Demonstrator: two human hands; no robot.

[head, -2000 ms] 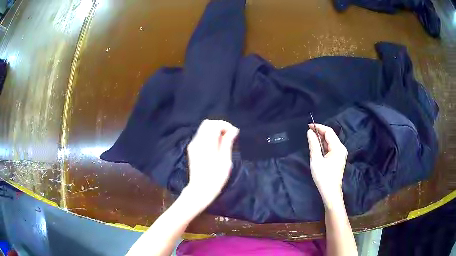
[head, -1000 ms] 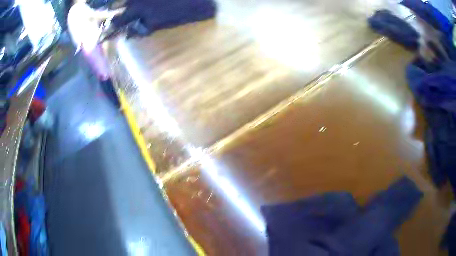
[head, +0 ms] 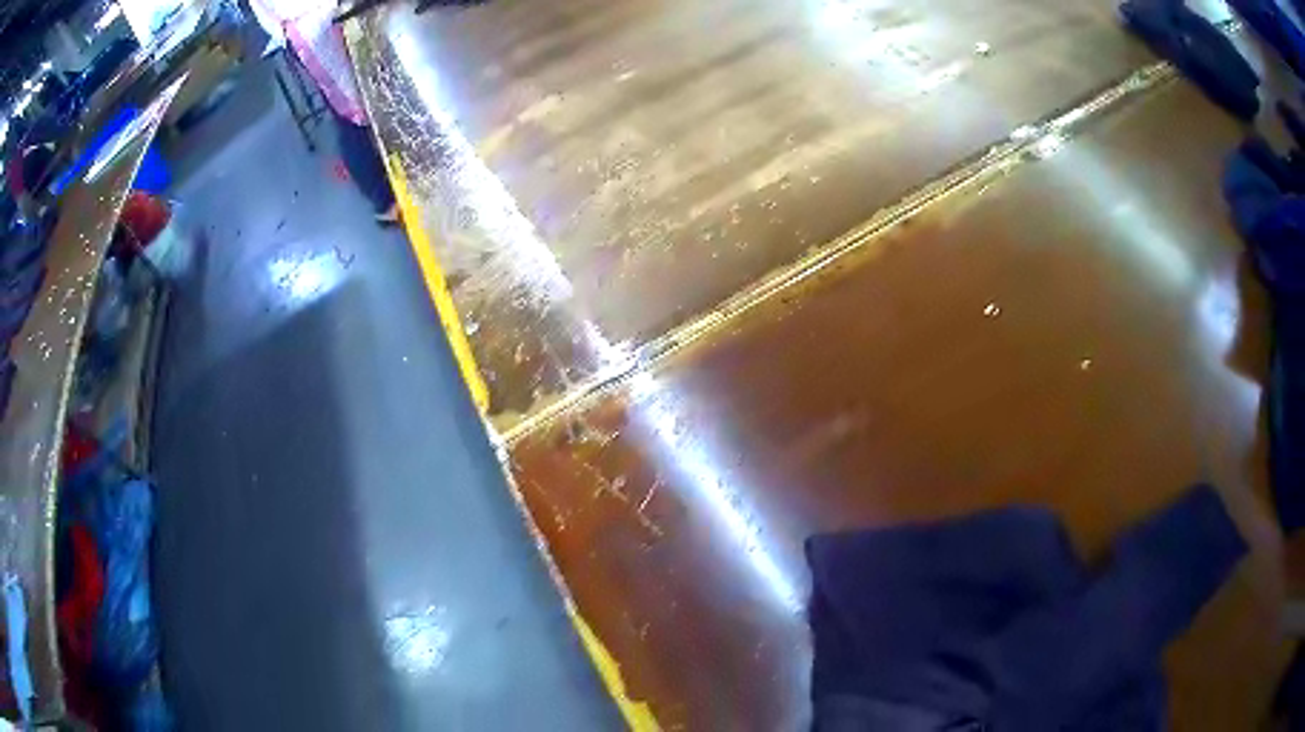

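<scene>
The dark navy garment (head: 959, 615) lies on the brown table (head: 887, 386) at the bottom right, cut off by the lower edge of the picture. One sleeve (head: 1166, 572) sticks out from it up and to the right. Neither of my hands is in the picture. No snips can be seen.
A yellowish joint line (head: 802, 279) crosses the table. Dark cloth pieces (head: 1281, 286) lie at the right edge. A grey floor aisle (head: 272, 472) runs along the left, with another table (head: 72, 343) and blue and red bags beyond. A person in pink (head: 318, 57) stands at the top left.
The view has swung left, away from the garment and my hands, which have left the picture. Since the last earlier frame, the garment shows slightly farther right and the person is nearer the top edge.
</scene>
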